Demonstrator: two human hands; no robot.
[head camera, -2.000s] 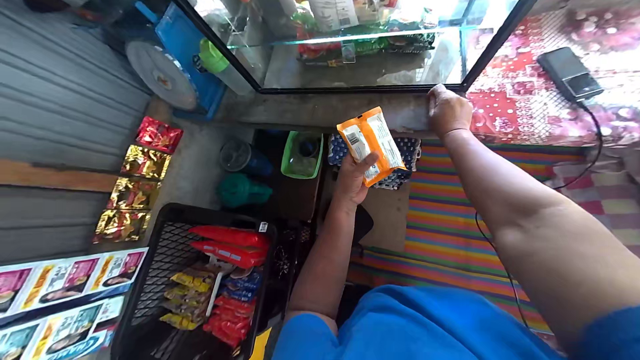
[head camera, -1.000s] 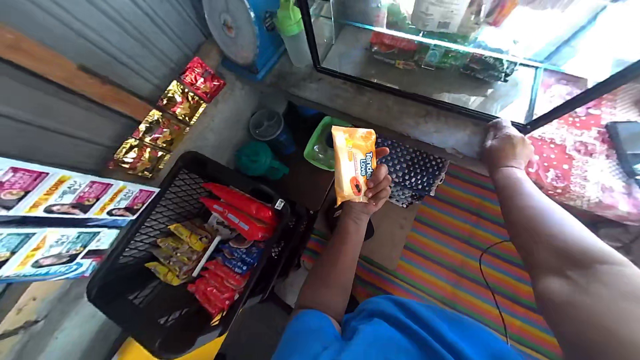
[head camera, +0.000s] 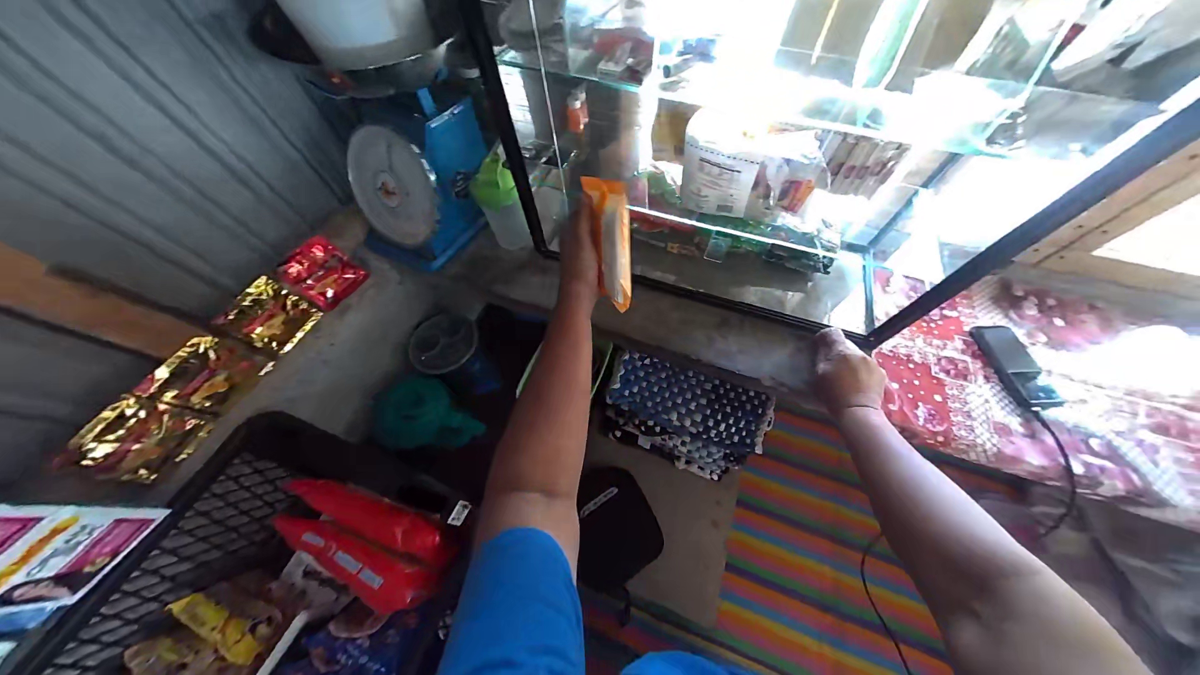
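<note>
My left hand (head camera: 579, 258) reaches forward in front of the glass display case (head camera: 722, 302), holding an orange soap packet (head camera: 613, 246) on edge. The fingers are mostly hidden behind the packet. My right hand (head camera: 847, 373) rests on the ledge at the case's lower right corner, and its fingertips are not clearly seen. On the case's shelves stand a white labelled package (head camera: 720, 164) and dark green packets (head camera: 802, 246).
A black plastic crate (head camera: 253, 450) holds red packets (head camera: 366, 544) at lower left. The blue dial scale (head camera: 398, 183) stands left of the case. A folded woven mat (head camera: 689, 403) lies below the ledge. A phone (head camera: 1012, 361) with a cable lies at right.
The left hand has moved forward with the packet, from above the floor to the front of the glass case. The right hand stays at the case's corner. The view has shifted.
</note>
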